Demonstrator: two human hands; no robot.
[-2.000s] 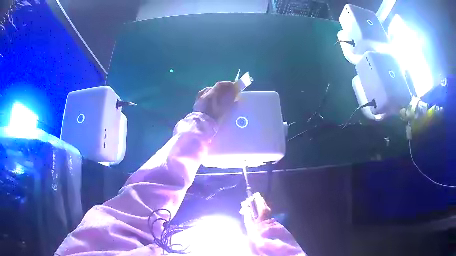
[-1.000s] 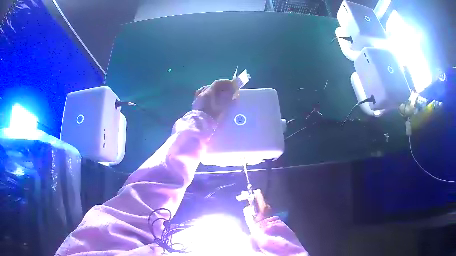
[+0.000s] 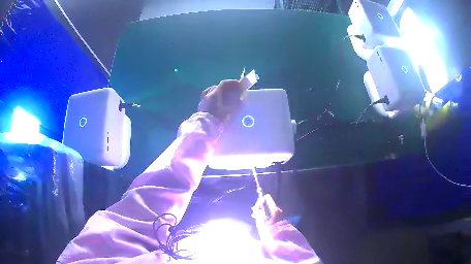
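Note:
A white rounded projector unit (image 3: pixel 263 134) with a glowing ring stands at the near table edge. My left hand (image 3: pixel 224 100) lies on its upper left corner and pinches a small white strip (image 3: pixel 250 78). My right hand (image 3: pixel 267 208) is below the unit and holds a thin pale tool (image 3: pixel 257 180), its tip at the unit's lower edge. The tip's exact contact is hidden by glare. Intense white light falls on my clothes below the unit.
Another white unit (image 3: pixel 92 126) stands at the left. Two more units (image 3: pixel 395 77) stand at the right, with black cords. The table (image 3: pixel 170 46) is green. A white cable (image 3: pixel 433 162) hangs at the right. Thin dark cord loops (image 3: pixel 168 237) lie by my left sleeve.
My right hand has shifted slightly and its fingers have changed pose around the tool. The view has moved a little. My left hand stays on the unit with the strip.

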